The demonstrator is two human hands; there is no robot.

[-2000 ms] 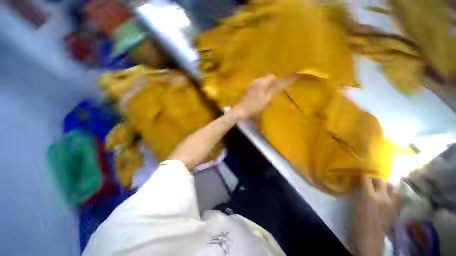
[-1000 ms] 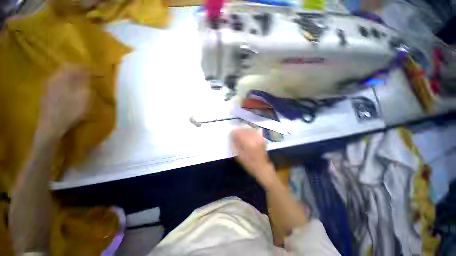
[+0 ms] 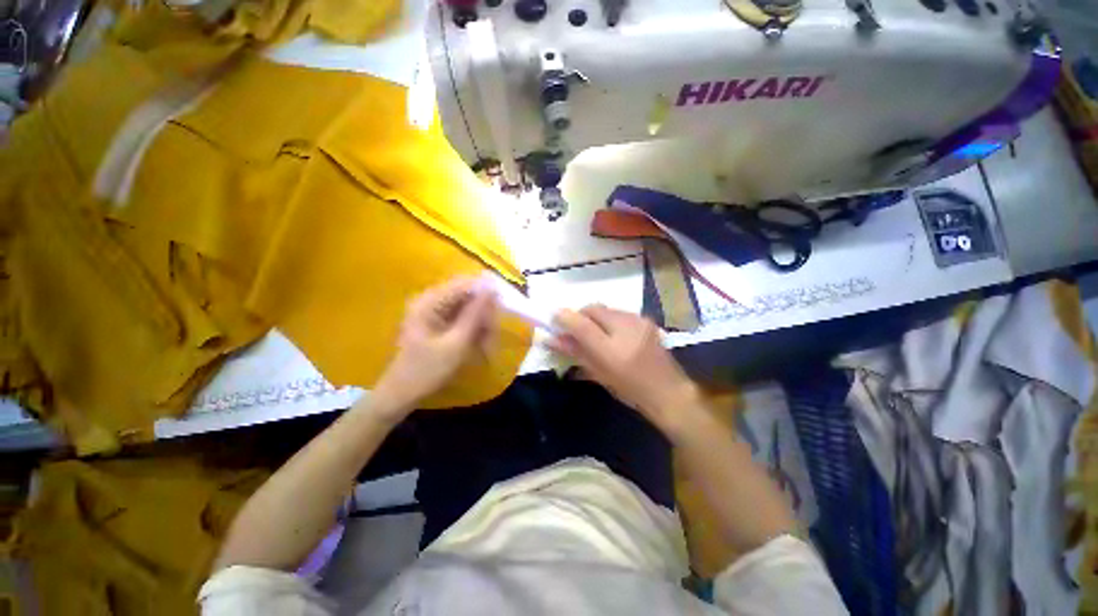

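A mustard-yellow panel (image 3: pixel 361 241) lies flat on the white table, its right part beside the lit needle area of the sewing machine (image 3: pixel 722 114). My left hand (image 3: pixel 443 335) is over the panel's lower right edge, fingertips pinched on a thin pale lilac strip (image 3: pixel 520 309). My right hand (image 3: pixel 611 349) pinches the other end of the strip at the table's front edge. The strip is stretched between both hands. The presser foot (image 3: pixel 512 181) is partly lost in glare.
Navy, orange and beige strips (image 3: pixel 671 283) and black-handled scissors (image 3: pixel 789 229) lie right of the needle. A bobbin tray (image 3: pixel 955 226) is at the right. Layered yellow cloth (image 3: pixel 84 265) covers the left. Grey-white pieces (image 3: pixel 963 421) hang at lower right.
The left hand has come right, from the yellow pile to the front of the needle, and the panel now lies there. Both hands now hold the strip. The view has shifted closer to the machine.
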